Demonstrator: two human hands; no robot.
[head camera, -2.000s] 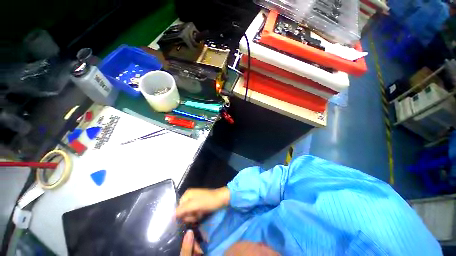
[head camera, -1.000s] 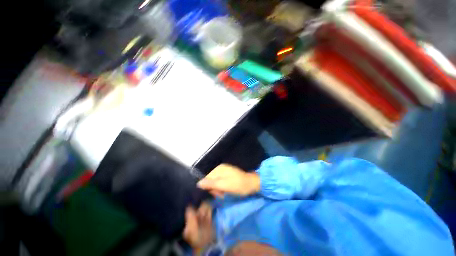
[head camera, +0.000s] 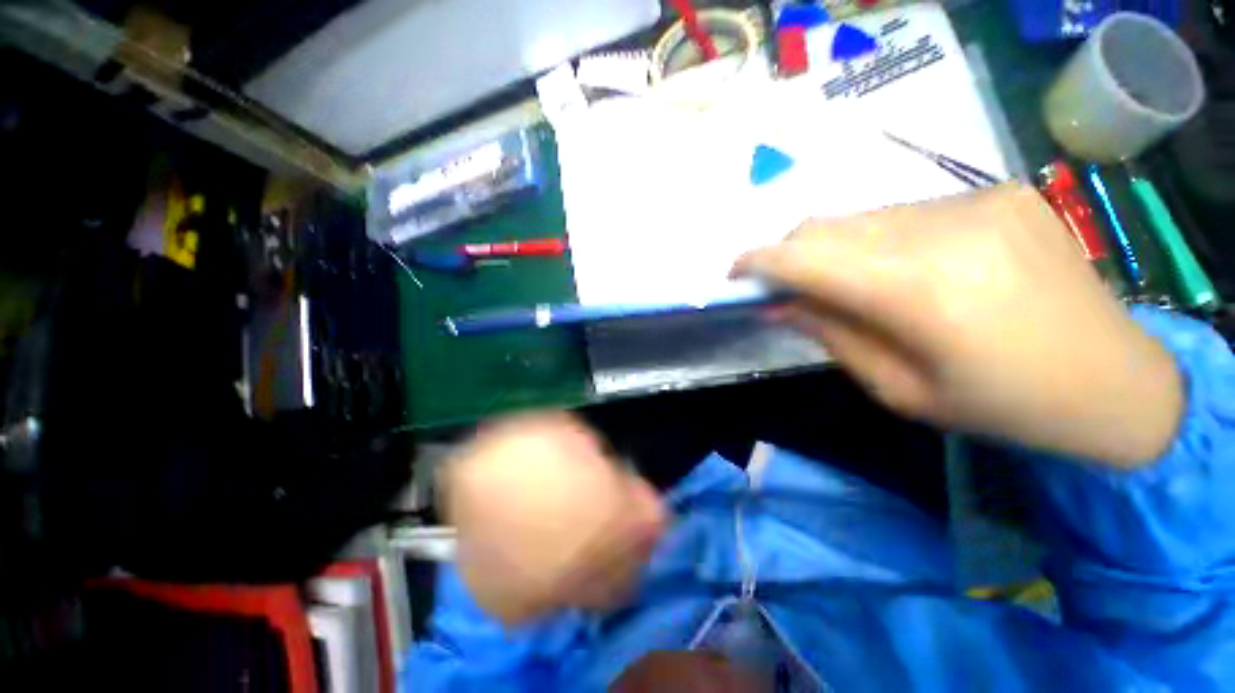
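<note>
My right hand (head camera: 968, 311) pinches one end of a thin, dark blue-edged tablet slab (head camera: 610, 313) between thumb and fingers. The slab is seen almost edge-on, above the white work sheet (head camera: 650, 190) and green mat, and stretches to the left. My left hand (head camera: 542, 515) is blurred, low and left of the slab, apart from it, with curled fingers; whether it holds anything cannot be told. A blue triangle pick (head camera: 771, 164) and tweezers (head camera: 948, 160) lie on the sheet.
A clear box (head camera: 454, 187) and a red-handled tool (head camera: 515, 248) lie left on the mat. A tape roll (head camera: 707, 52) is behind. A white cup (head camera: 1124, 88) and red tool (head camera: 1073, 210) stand or lie right. Dark racks fill the left; a red-edged tray (head camera: 278, 602) is lower left.
The view has swung left. The slab has turned from broad face to almost edge-on. My left hand has come away from it; my right hand still holds one end.
</note>
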